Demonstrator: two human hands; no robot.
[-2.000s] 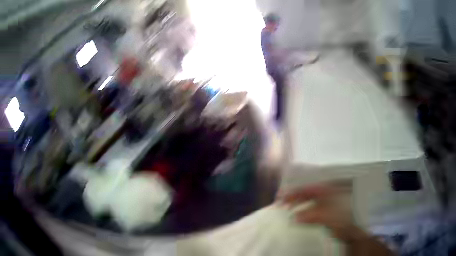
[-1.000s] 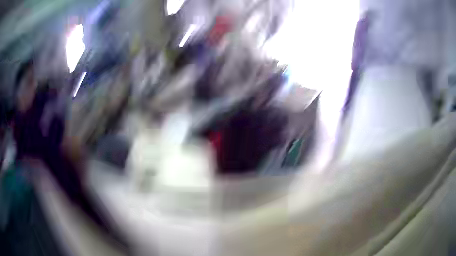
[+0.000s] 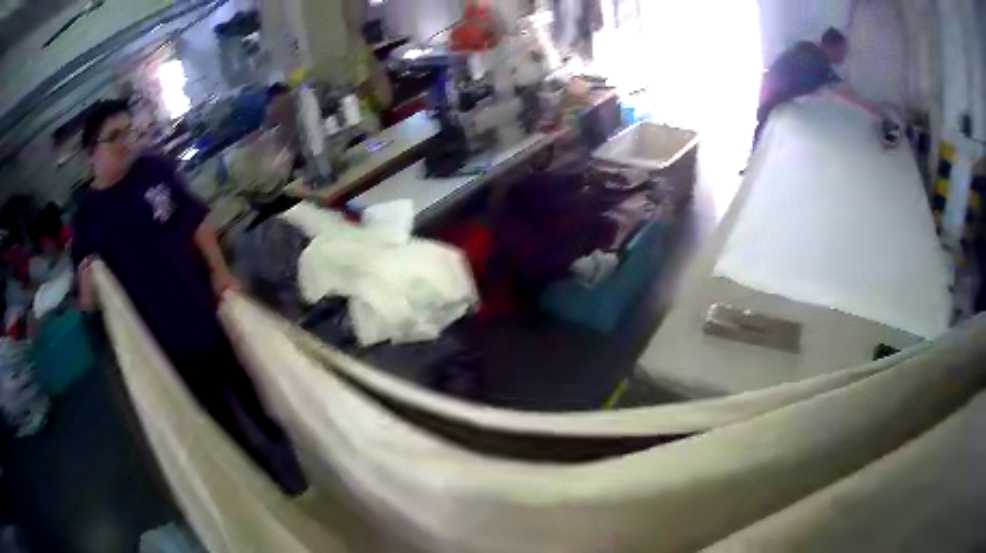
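Note:
A large cream cloth (image 3: 519,497) hangs stretched in the air across the lower part of the view. A dark brown inner side shows along a gap below its upper edge. A person in a dark T-shirt (image 3: 151,232) stands at the left and holds its far end with both hands apart. The near end runs out of the picture at the lower right. Neither of my hands is in the picture, so what they hold cannot be seen.
A long table (image 3: 681,356) at the right bears a white sheet (image 3: 843,216) and a flat brown piece (image 3: 751,327). Another person (image 3: 800,76) leans over its far end. A pale cloth heap (image 3: 389,281), a teal bin (image 3: 605,286) and sewing tables (image 3: 465,189) stand behind the cloth.
The view has swung left and steadied. The cream cloth, earlier bunched by a hand near the table, is now spread across the view with the person at the left holding it. That hand has left the picture.

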